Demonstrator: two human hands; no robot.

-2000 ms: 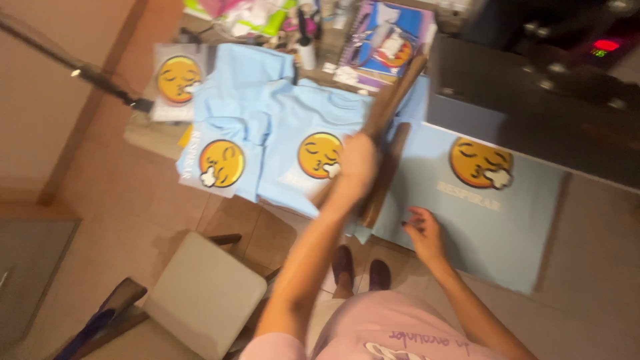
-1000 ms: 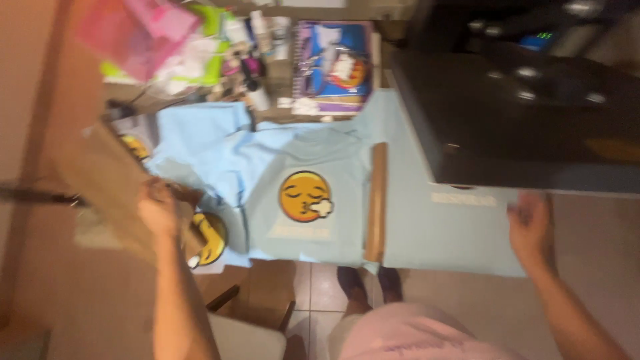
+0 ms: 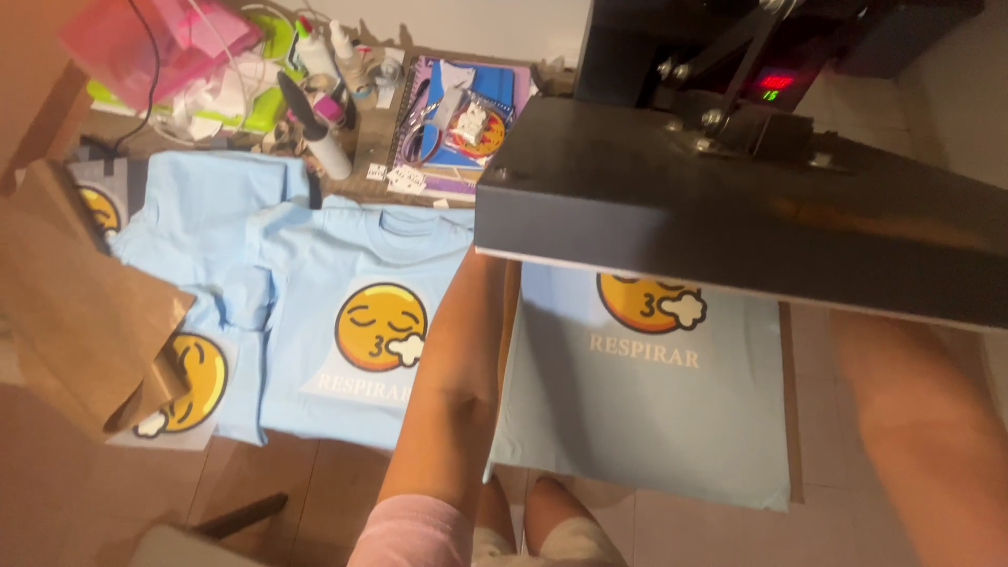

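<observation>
Both my hands are hidden under or behind the raised dark upper platen of a heat press [image 3: 709,213]; only my forearms show, one on each side of the lower platen. A light blue T-shirt [image 3: 646,417] covers that lower platen, with a yellow blowing-face print and white lettering. To its left, another light blue T-shirt [image 3: 331,315] lies flat with a similar face transfer [image 3: 381,326] on it. A folded light blue shirt [image 3: 213,189] lies behind. Crumpled brown paper [image 3: 79,307] partly covers two more face transfers [image 3: 197,386].
Along the back of the wooden table are a spiral notebook [image 3: 425,79] with small items on it, glue bottles [image 3: 315,51], a black-and-white handled tool [image 3: 315,130] and a pink plastic sheet [image 3: 142,47]. A chair [image 3: 181,547] stands below at left.
My left hand has let go of the brown paper, which lies at the left, and has moved right to the press. Two seconds ago the brown paper was between the two shirts.
</observation>
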